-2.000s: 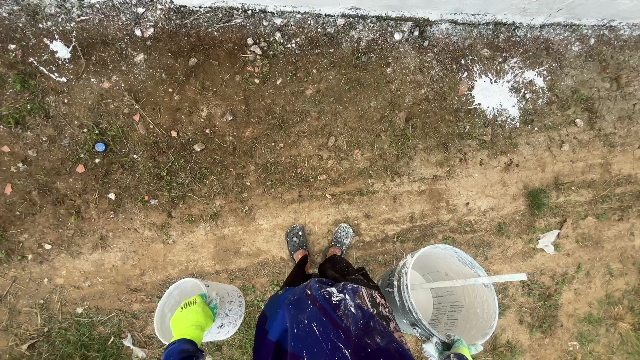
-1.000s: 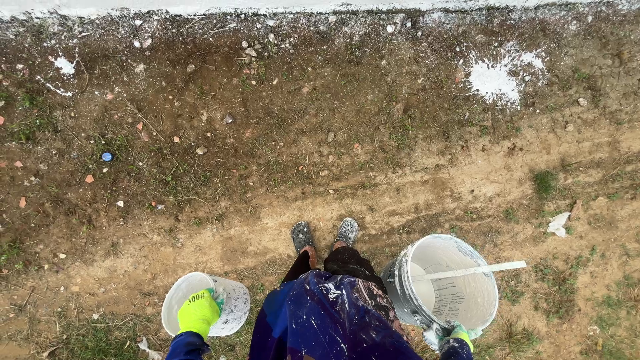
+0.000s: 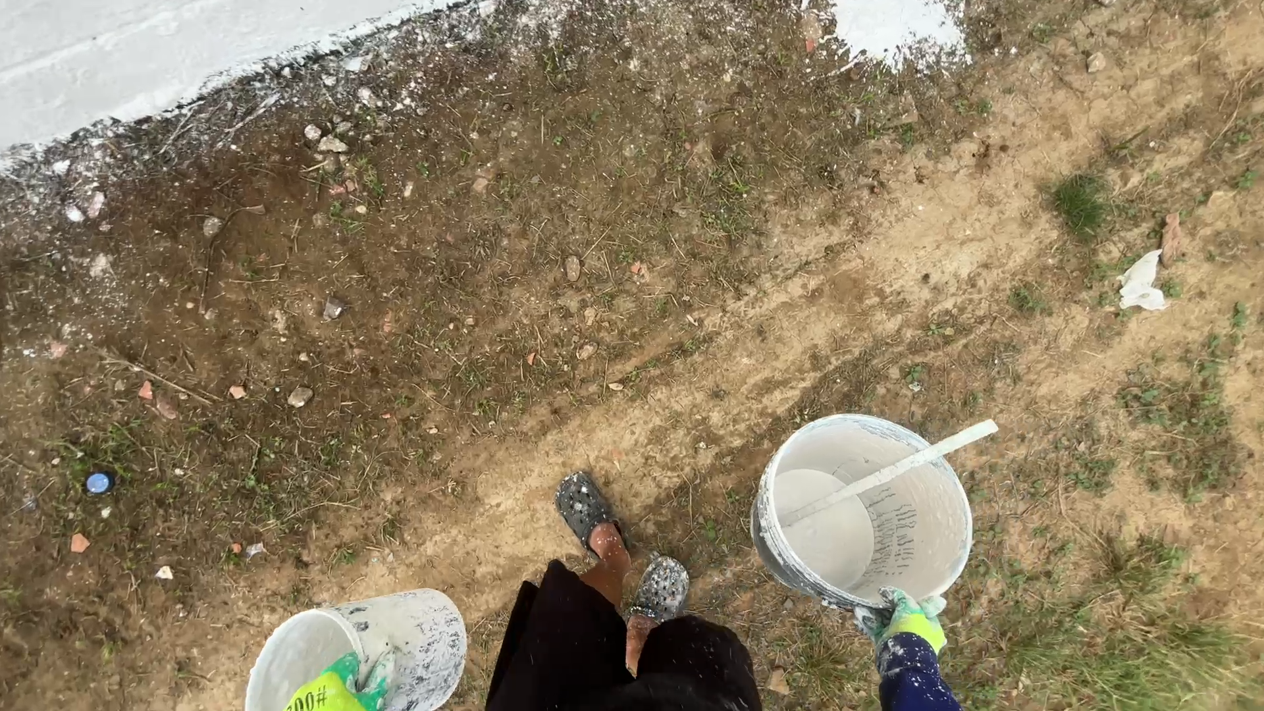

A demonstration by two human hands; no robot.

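Note:
At the lower right, my right hand [image 3: 907, 617], in a paint-spattered yellow-green work glove, grips the near rim of a large plastic bucket [image 3: 933, 504]. White liquid [image 3: 825, 523] covers its bottom, and a pale flat stick [image 3: 908, 464] leans in it, its end poking out past the rim. At the lower left, my left hand [image 3: 341, 686], gloved alike, is closed on the rim of a smaller white bucket [image 3: 420, 637], which lies tilted in view with dark smudges on its outside. What this smaller bucket holds cannot be told.
A white-coated wall or slab [image 3: 148, 59] runs along the upper left. White splashed paint [image 3: 899, 28] marks the soil at the top. Small stones, a blue bottle cap [image 3: 99, 483], a white scrap [image 3: 1143, 281] and grass tufts [image 3: 1081, 204] dot the dirt around my clogs [image 3: 660, 588].
The view has turned, so the white edge now slants. My feet, side by side before, are now staggered. Both buckets are still in my hands.

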